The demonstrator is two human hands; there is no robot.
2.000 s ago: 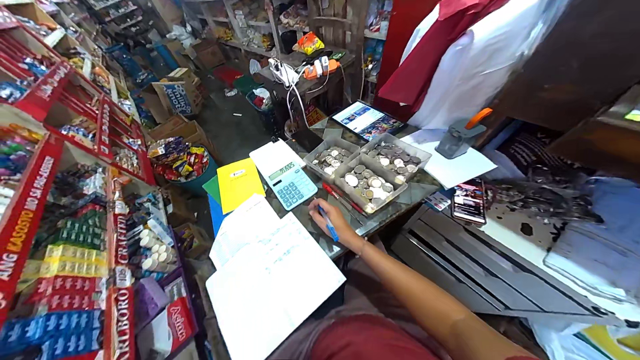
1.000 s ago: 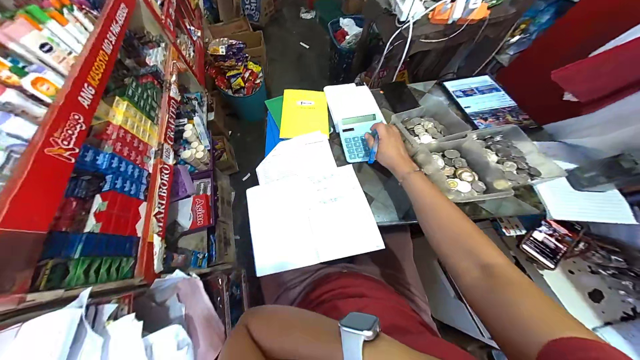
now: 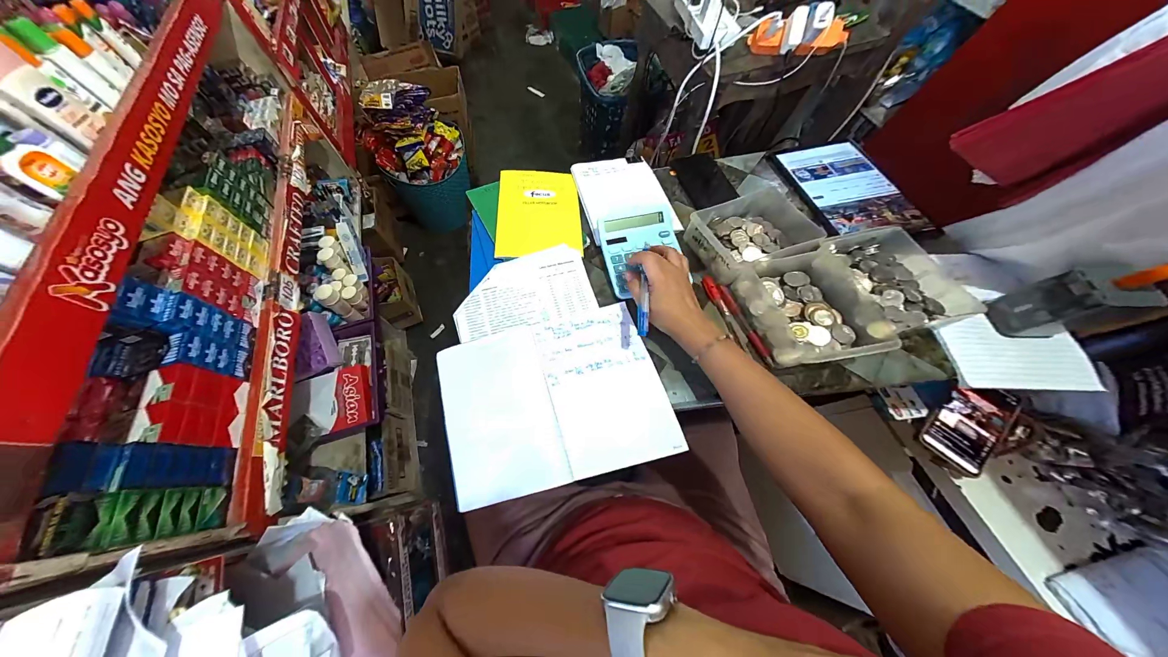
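Note:
My right hand [image 3: 668,290] holds a blue pen [image 3: 643,306] and rests on the lower keys of a light blue calculator [image 3: 636,233]. Below it lies an open notebook [image 3: 557,411] with handwriting on its right page, overlapping a printed sheet [image 3: 529,290]. A yellow notebook [image 3: 538,219] is behind these, beside a white pad [image 3: 620,187] partly under the calculator. Red pens [image 3: 735,319] lie between my hand and the plastic coin trays [image 3: 826,342]. My left forearm, wearing a smartwatch [image 3: 638,589], crosses the bottom of the view; the left hand itself is hidden.
A tablet [image 3: 853,187] and a dark phone [image 3: 703,180] lie behind the coin trays. Another phone [image 3: 969,429] sits at the right. Store shelves [image 3: 182,228] line the left side. A teal basket of packets [image 3: 433,192] and a dark bin [image 3: 607,100] stand on the floor.
My right hand has moved from beside the red pen onto the calculator, still holding the pen. My left forearm with the watch has come into view. The view has shifted.

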